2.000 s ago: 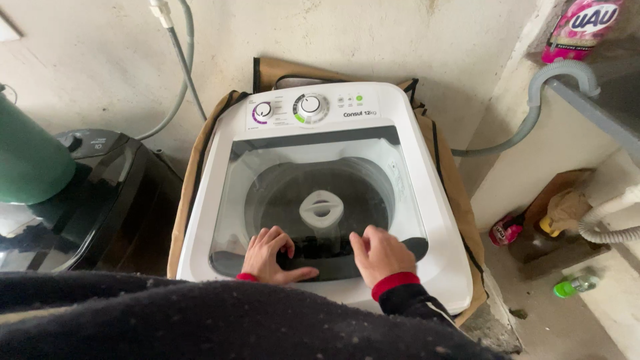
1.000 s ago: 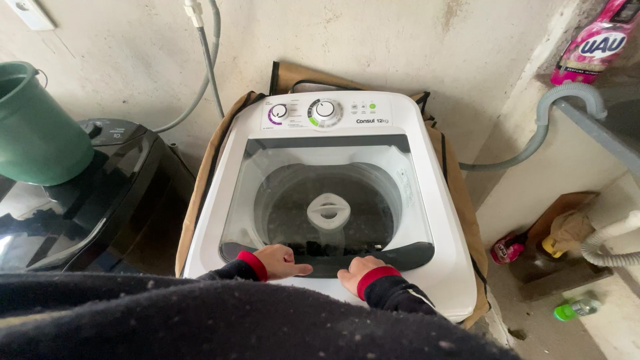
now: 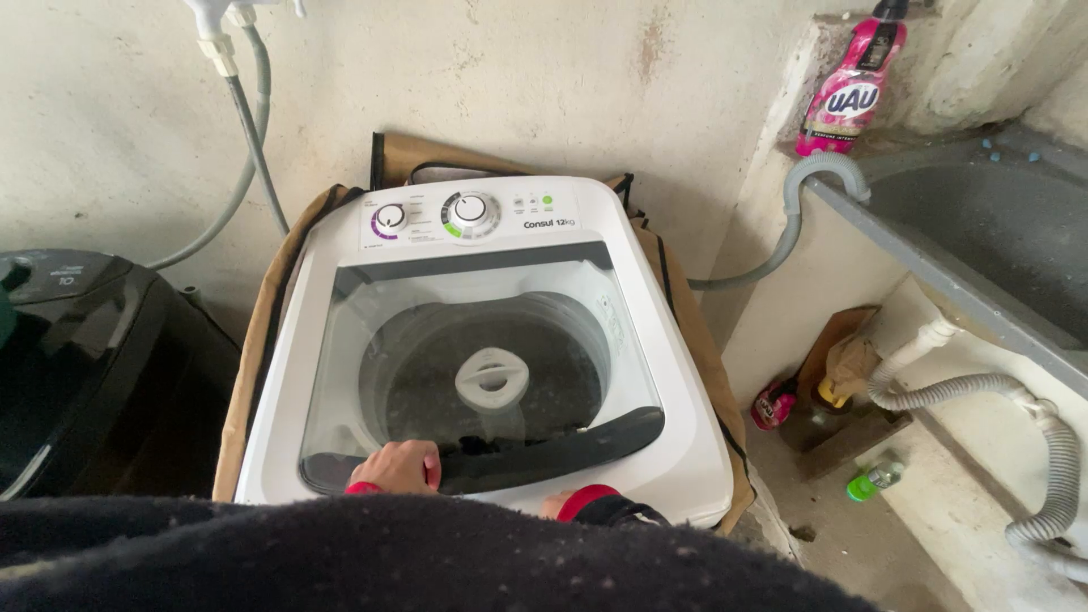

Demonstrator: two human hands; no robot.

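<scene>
A white Consul top-load washing machine (image 3: pixel 697 459) stands before me, its glass lid (image 3: pixel 340 340) down. Through the glass the drum and a pale agitator cap (image 3: pixel 492 379) show, with dark contents near the front. On the left part of the lid's black front handle (image 3: pixel 552 450) rests my left hand (image 3: pixel 396 467), fingers curled; whether they grip it is hidden. My right hand (image 3: pixel 557 504) lies at the machine's front edge, mostly covered by its red cuff and the dark garment. Two dials and several small buttons sit on the control panel (image 3: pixel 467 217).
A tan cover (image 3: pixel 242 408) surrounds the machine. To the left is a black appliance (image 3: pixel 76 365). At the right, a grey hose (image 3: pixel 786 246) hooks over a grey sink (image 3: pixel 952 276) beside a pink bottle (image 3: pixel 850 93). Below are a corrugated drain pipe (image 3: pixel 1058 459) and a green bottle (image 3: pixel 863 486).
The view has shifted right. My right hand has moved off the lid's black handle toward my body and is now mostly hidden. My left hand remains at the handle.
</scene>
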